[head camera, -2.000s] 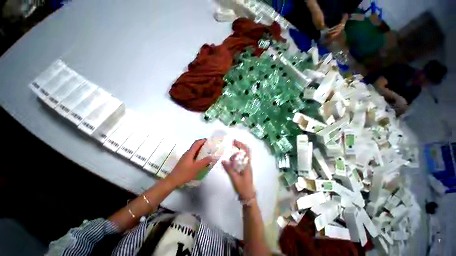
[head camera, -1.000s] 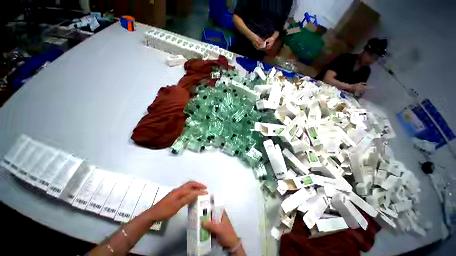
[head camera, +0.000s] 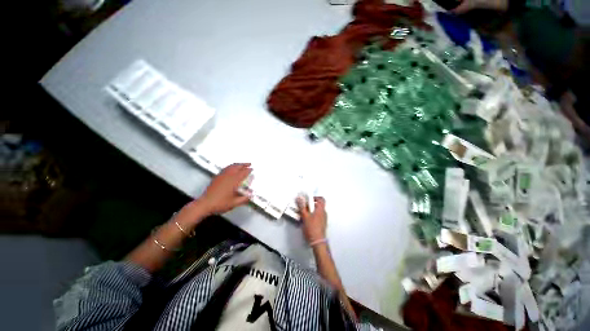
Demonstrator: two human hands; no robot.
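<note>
A row of white cartons (head camera: pixel 162 106) lies side by side along the near left table edge, with dark print along the near ends. My left hand (head camera: pixel 226 189) is on the row near its right part and hides some cartons; whether its fingers grip one is unclear. My right hand (head camera: pixel 312 216) holds a white carton (head camera: pixel 299 202) by its right side, flat at the right end of the row. That carton is blurred and overexposed, and I cannot tell if it touches its neighbour.
Green bottles (head camera: pixel 401 110) with dark caps lie heaped mid-table, beside a rust-brown cloth (head camera: pixel 307 84). Loose white cartons (head camera: pixel 517 194) pile up at right. Another rust-brown cloth (head camera: pixel 430 310) lies at the near right edge. Parts of a person (head camera: pixel 482 5) show at the top right.
The carton that was upright between my hands now lies at the row's right end in my right hand. My left hand has moved onto the row. The camera view has shifted.
</note>
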